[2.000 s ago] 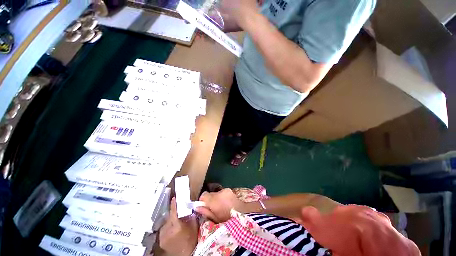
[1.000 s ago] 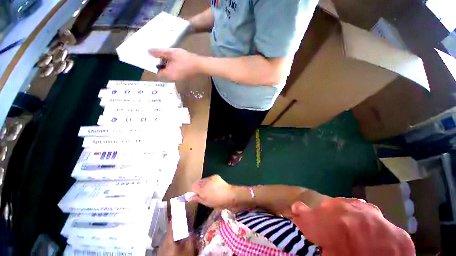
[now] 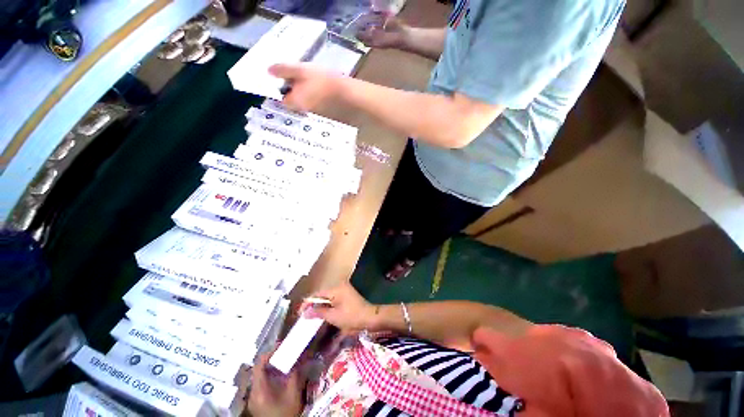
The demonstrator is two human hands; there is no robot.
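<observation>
A long row of overlapping white toothbrush boxes [image 3: 236,220] lies in front of me. At its near side a white box end [image 3: 296,344] points up between my hands. My left hand [image 3: 273,395], dark and partly cut off by the bottom edge, is around the lower part of this box. My right hand [image 3: 349,308], with a bracelet on its wrist, pinches a small white tab [image 3: 316,301] at the top of the box end. Whether the tab is joined to the box is unclear.
A coworker [image 3: 498,106] in a grey-green T-shirt holds white boxes [image 3: 281,53] over the row's far end. A glossy bagged box [image 3: 50,352] lies on the green belt at left. Brown bench edge [image 3: 359,216], clear scraps [image 3: 374,153] and large cartons [image 3: 563,179] also show.
The view has shifted. The box end between my hands now tilts to the right, and my right hand is at its top. The coworker's far hand has come off the boxes and reached away.
</observation>
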